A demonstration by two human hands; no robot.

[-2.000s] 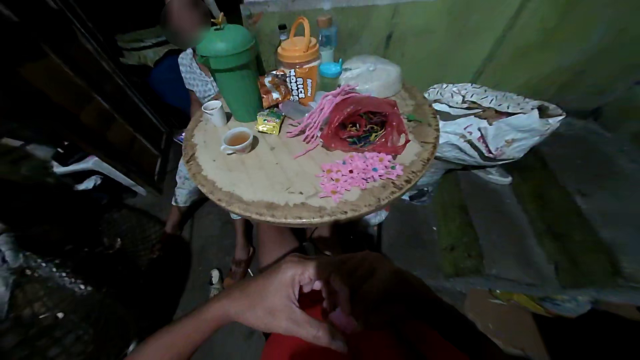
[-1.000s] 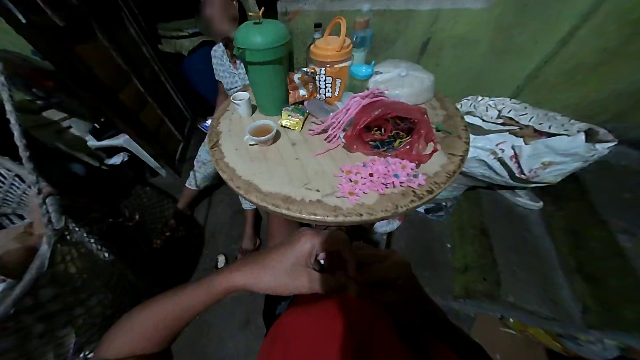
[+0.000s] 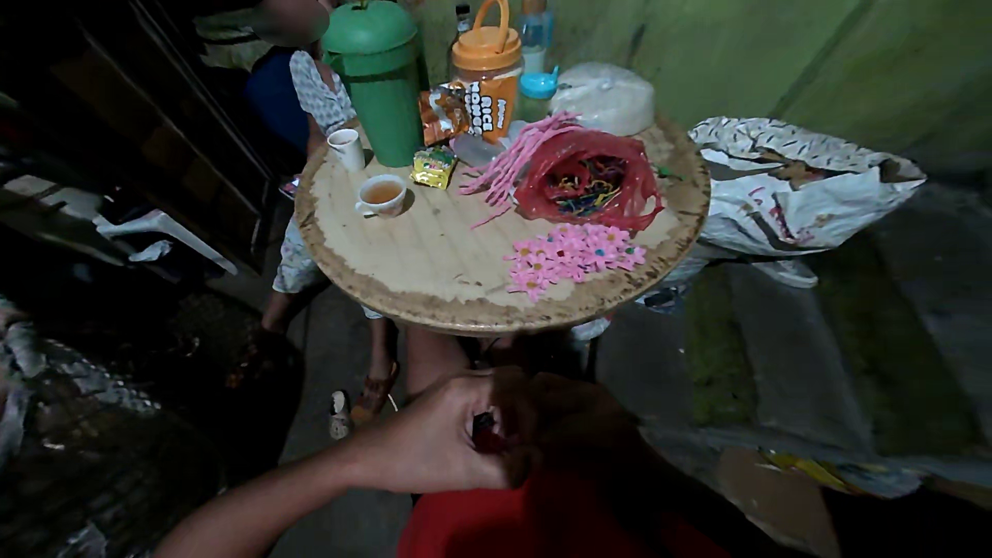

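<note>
My left hand [image 3: 453, 434] is in front of my lap, below the round table [image 3: 434, 310], its fingers curled against my right hand [image 3: 581, 422], which lies in deep shadow. Something small and dark shows between the fingers, too dim to name. On the table's near right part lies a cluster of pink flowers [image 3: 570, 256] with coloured centres. Behind it, an opened red plastic bag [image 3: 593, 182] holds many thin coloured strands, and a bundle of pink strips [image 3: 519, 159] lies against its left side.
A cup of brown drink [image 3: 382, 195], a white cup [image 3: 346, 149], a green pitcher [image 3: 384, 85], a yellow packet [image 3: 433, 167], an orange-lidded jar [image 3: 487, 81] and a white bag [image 3: 604, 97] stand on the table. A person sits behind it at left. A large sack [image 3: 806, 190] is at right.
Both hands stay together over my lap. The left hand's fingers look more curled than two seconds ago. The things on the table have not plainly moved.
</note>
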